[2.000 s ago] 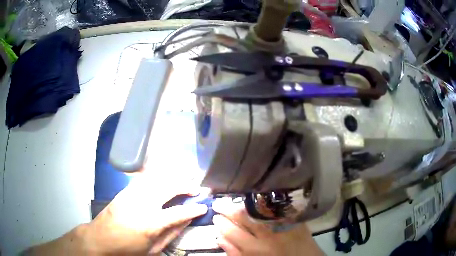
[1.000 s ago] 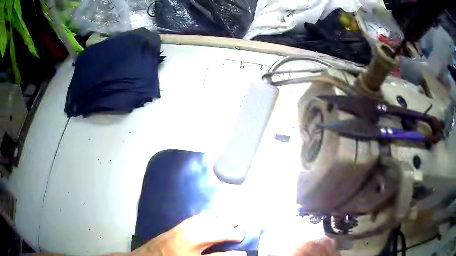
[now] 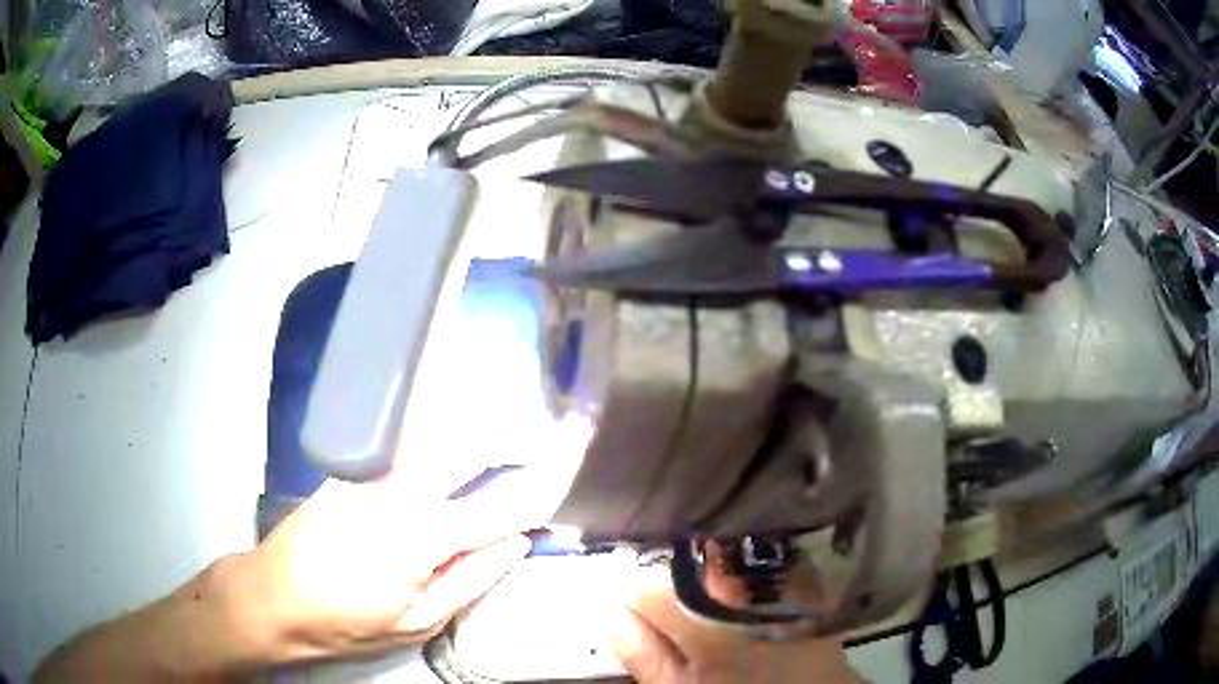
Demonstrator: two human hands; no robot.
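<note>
The cream sewing machine head [image 3: 668,428] fills the middle right, with purple-and-dark thread snips [image 3: 789,241] lying on it. My left hand [image 3: 361,575] is left of the needle area, its fingertips on a small navy piece [image 3: 555,544], mostly washed out by glare. My right hand [image 3: 735,648] is at the bottom, partly hidden by the machine head and cut off by the frame edge; its grip is not clear. A larger navy panel with a rounded corner [image 3: 294,388] lies flat under the pale grey bar [image 3: 390,321].
A navy stack of cut pieces [image 3: 134,207] lies at the table's far left. Black-handled shears [image 3: 956,621] are right of the needle area. Cables [image 3: 535,114] run behind the grey bar. Plastic-bagged goods [image 3: 348,27] lie beyond the table's back edge.
The view swung left and back. Compared with two seconds ago, less navy shows between my hands, my right hand is lower, and a blue patch shows beside the machine head.
</note>
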